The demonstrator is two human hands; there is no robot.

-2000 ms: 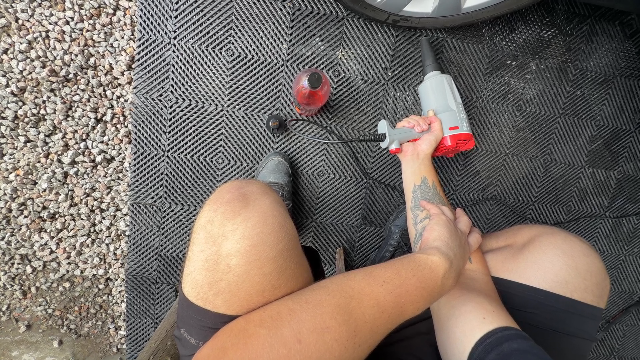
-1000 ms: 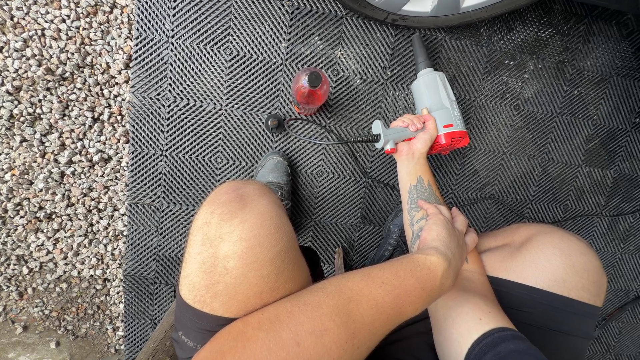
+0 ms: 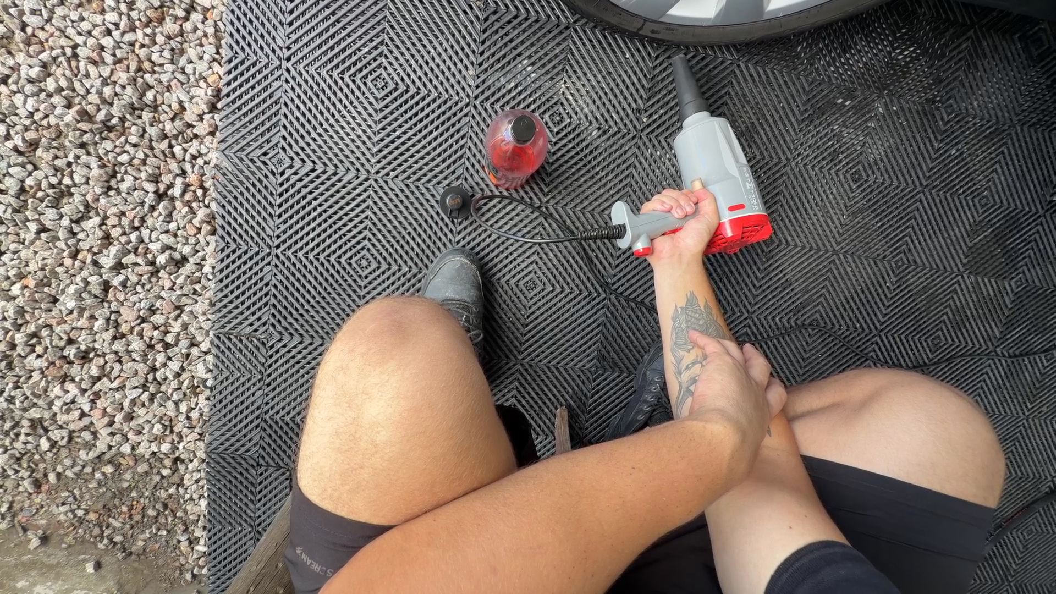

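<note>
My right hand (image 3: 683, 221) is closed around the grey handle of a grey and red handheld electric blower (image 3: 716, 165), whose black nozzle points up the view toward a car wheel. My left hand (image 3: 733, 378) rests across my right forearm, its fingers wrapped over the tattooed skin; it holds no tool. Left of the blower stands a clear bottle of red liquid (image 3: 516, 150) with a black cap. A black round part (image 3: 454, 202), perhaps a plug or cap, lies beside the looped cable (image 3: 528, 239) that runs from the handle.
Interlocking black floor tiles (image 3: 371, 165) lie under my shoes and the blower. A car wheel (image 3: 726, 18) is at the top edge, and loose gravel (image 3: 107, 247) borders the tiles on the left. The black cord runs away to the right. A wooden edge (image 3: 268, 553) shows below my knee.
</note>
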